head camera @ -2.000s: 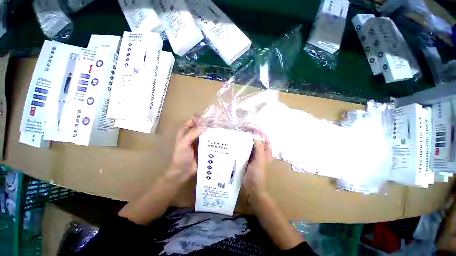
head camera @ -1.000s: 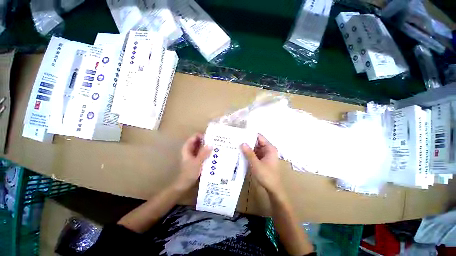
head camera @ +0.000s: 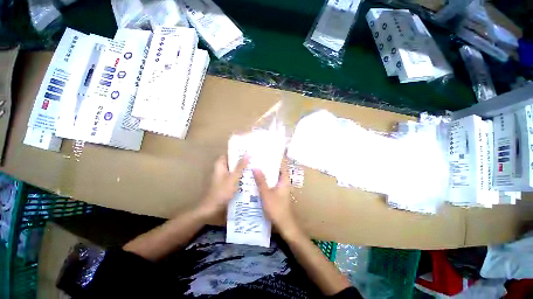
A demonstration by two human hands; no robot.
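A white retail box [head camera: 248, 219] stands out in front of my body, its long side pointing away from me, over the cardboard-covered bench. A clear plastic bag [head camera: 270, 124] shows at its far end, glaring bright; how far it covers the box is hard to tell. My left hand [head camera: 225, 185] grips the box's left side, with the thumb on its face. My right hand [head camera: 274, 195] grips the right side, thumb also on the face. A stack of clear bags [head camera: 356, 153] lies right of the box, overexposed white.
Unbagged white boxes [head camera: 169, 82] are piled at left. More boxes [head camera: 467, 160] stand in a row at right. Bagged boxes [head camera: 406, 44] lie on the green conveyor belt [head camera: 274, 41] beyond the bench [head camera: 146, 181]. Green crates [head camera: 52, 213] sit below the bench edge.
The bag's film, earlier spread wide beyond the box, now lies close at its far end. Both hands have moved slightly left with the box. Bagged boxes on the belt have shifted left.
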